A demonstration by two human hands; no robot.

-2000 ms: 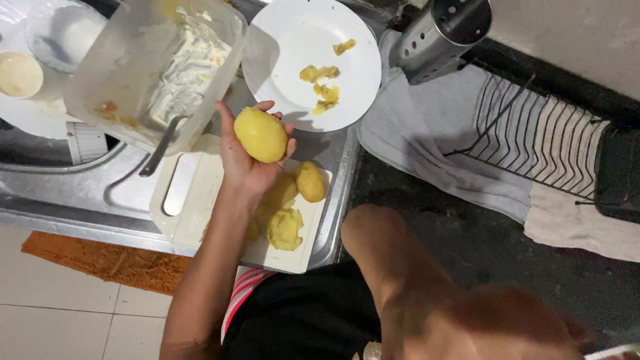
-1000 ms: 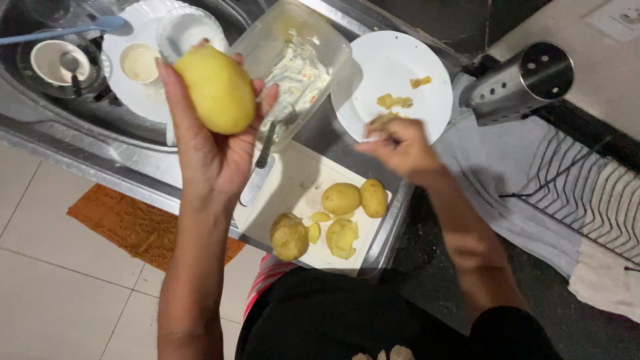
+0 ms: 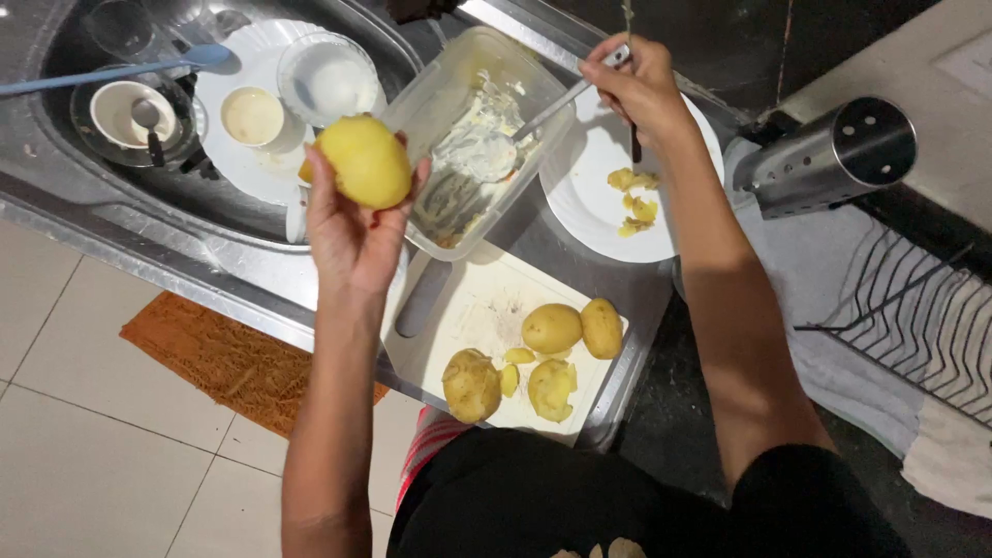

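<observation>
My left hand (image 3: pixel 360 232) holds a peeled yellow potato (image 3: pixel 364 163) beside a clear plastic container (image 3: pixel 438 85) smeared with a white creamy food. In that container lies the bowl of a metal spoon (image 3: pixel 566 99), whose handle is in my right hand (image 3: pixel 637 85). A dark thin thing, perhaps a knife blade, points down from the right hand over a white plate (image 3: pixel 581 194) with potato peelings (image 3: pixel 639 217). Below, a white cutting board (image 3: pixel 480 298) bears a whole potato (image 3: pixel 552 328), another at its right edge (image 3: pixel 601 328), a partly peeled one (image 3: pixel 472 385) and a broken piece (image 3: pixel 552 390).
At the left, a steel sink (image 3: pixel 58 147) holds a plate, cups, glass bowls and a blue-handled utensil (image 3: pixel 116 71). A perforated steel cutlery holder (image 3: pixel 829 159) and a black wire dish rack (image 3: pixel 914 325) stand at right on cloths. An orange mat (image 3: pixel 225 364) lies on the tiled floor.
My right hand has moved from the plate's lower left up to its top and now has the spoon handle. The left hand still holds the potato. The view has shifted since two seconds ago.
</observation>
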